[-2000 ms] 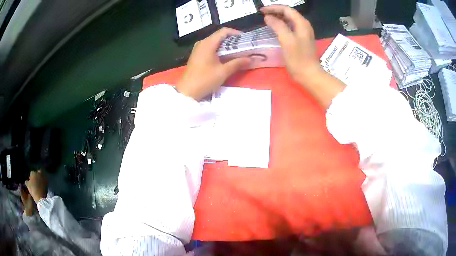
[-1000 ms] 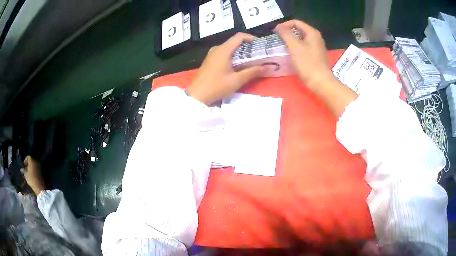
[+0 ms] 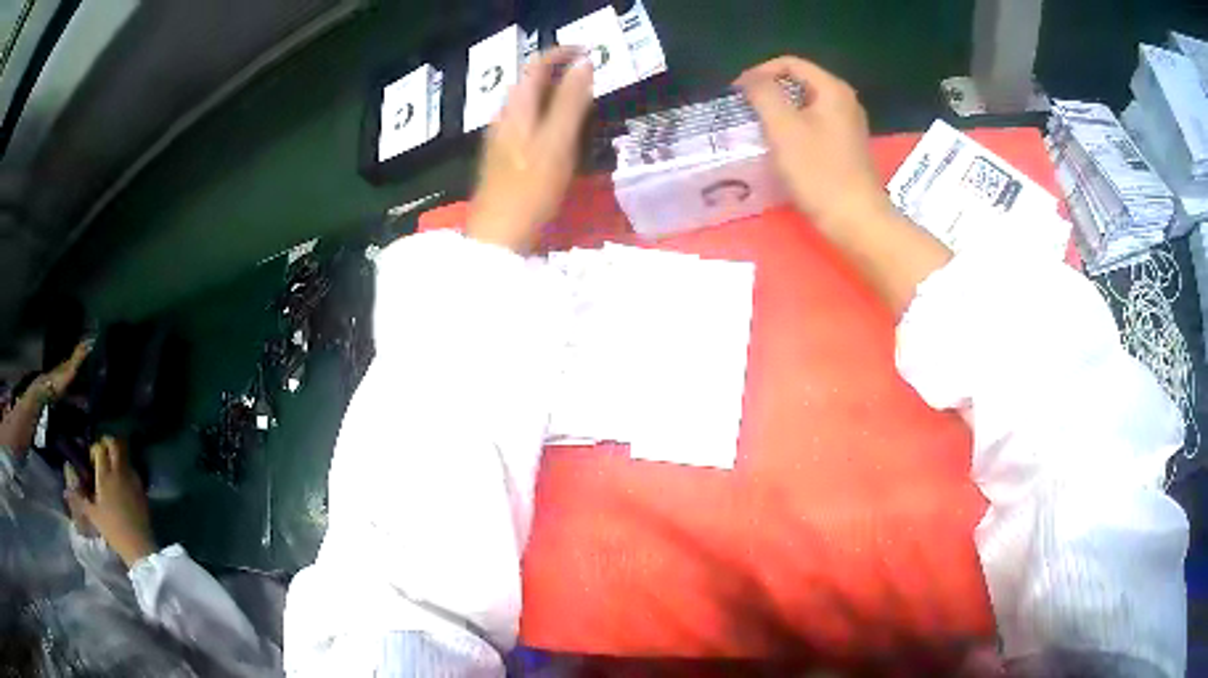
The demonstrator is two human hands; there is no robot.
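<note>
My right hand (image 3: 821, 139) is closed on the right end of a thick fanned stack of leaflets (image 3: 696, 186), which stands at the far edge of the red mat with a dark C-like mark on its face. My left hand (image 3: 534, 146) is off the stack, over the near edge of the dark trays, and blurred. Its fingertips overlap the rightmost leaflet on the trays (image 3: 612, 50); I cannot tell whether it holds anything. Two more leaflets with the C-like mark lie to the left, the middle one (image 3: 493, 77) and the left one (image 3: 409, 113).
White inserts (image 3: 689, 358) lie on the red mat (image 3: 848, 530). Printed cards (image 3: 974, 192) lie at its right corner. Beyond are leaflet bundles (image 3: 1110, 179), rubber bands (image 3: 1150, 318) and a metal post (image 3: 1004, 53). Black cables (image 3: 298, 311) and another person's hands (image 3: 117, 503) are at left.
My left hand has left the stack and moved left and up to the trays. The trays have shifted left. My right hand stays on the stack, whose front face now shows more.
</note>
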